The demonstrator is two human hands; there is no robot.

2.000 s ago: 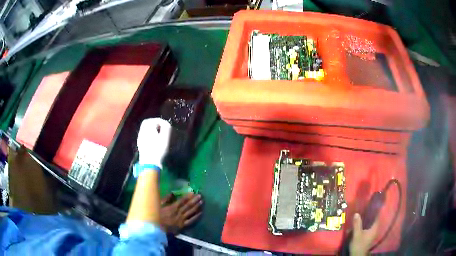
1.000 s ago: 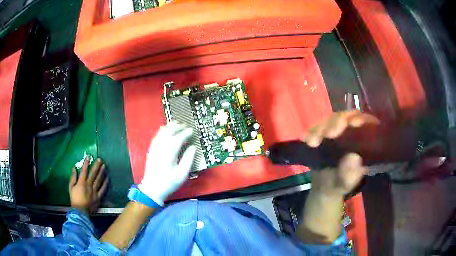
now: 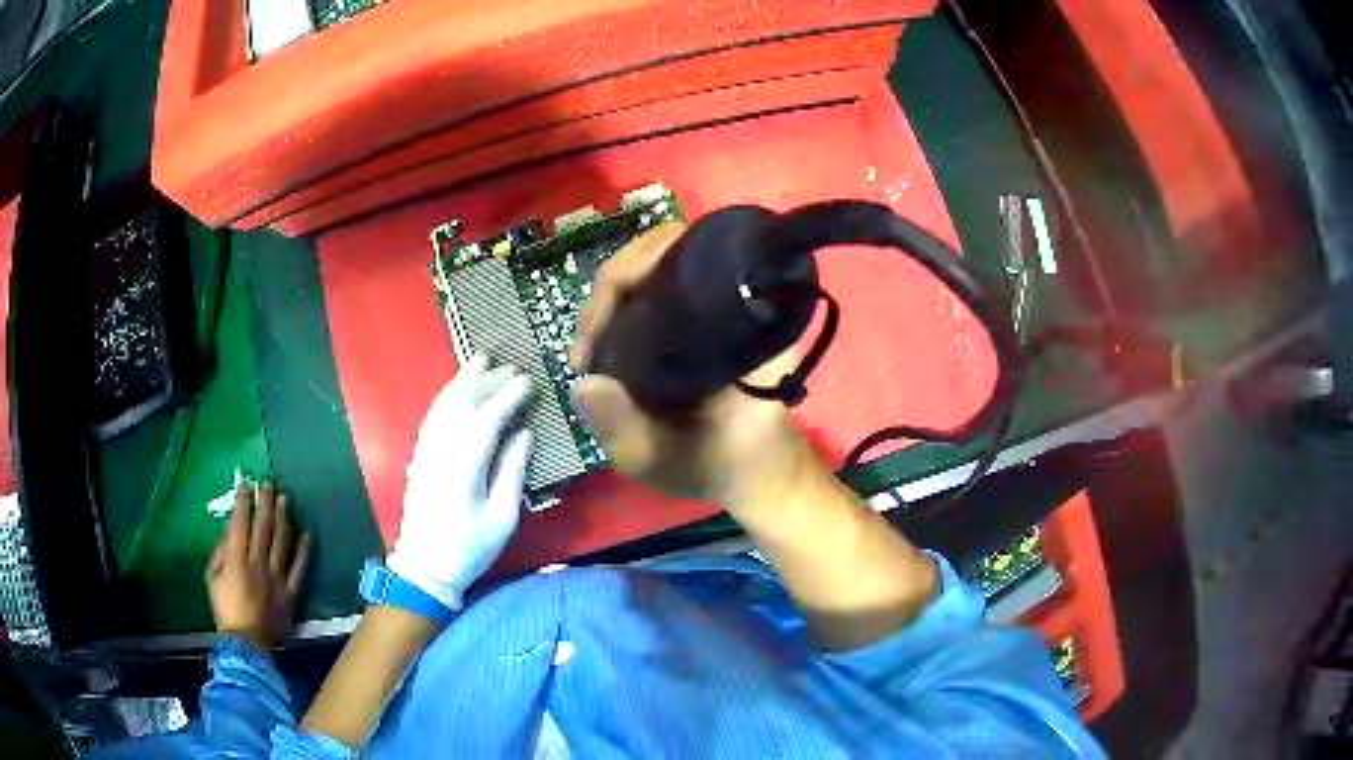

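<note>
The circuit board (image 3: 557, 297) lies component side up on the red work mat (image 3: 364, 319), its ribbed heat sink (image 3: 512, 349) along the left edge. My left hand (image 3: 463, 483), in a white glove with a blue wrist strap, rests on the heat sink's lower left edge; whether its fingertips grip anything is hidden. My bare right hand (image 3: 638, 431) is closed around the black electric screwdriver (image 3: 698, 305), held over the right part of the board. The tool and hand cover much of the board, and the bit is hidden. The cord curves off to the right.
Red foam trays (image 3: 519, 97) are stacked behind the board. The screw tray (image 3: 134, 319) with scattered screws is at left, beside the dark tote (image 3: 52, 416). Another person's bare hand (image 3: 255, 572) rests by a white scrap (image 3: 230, 498). Pale strips (image 3: 1040, 235) lie at right.
My right hand has brought the screwdriver from the right side to over the board. My left hand stays at the heat sink. The camera view has shifted slightly.
</note>
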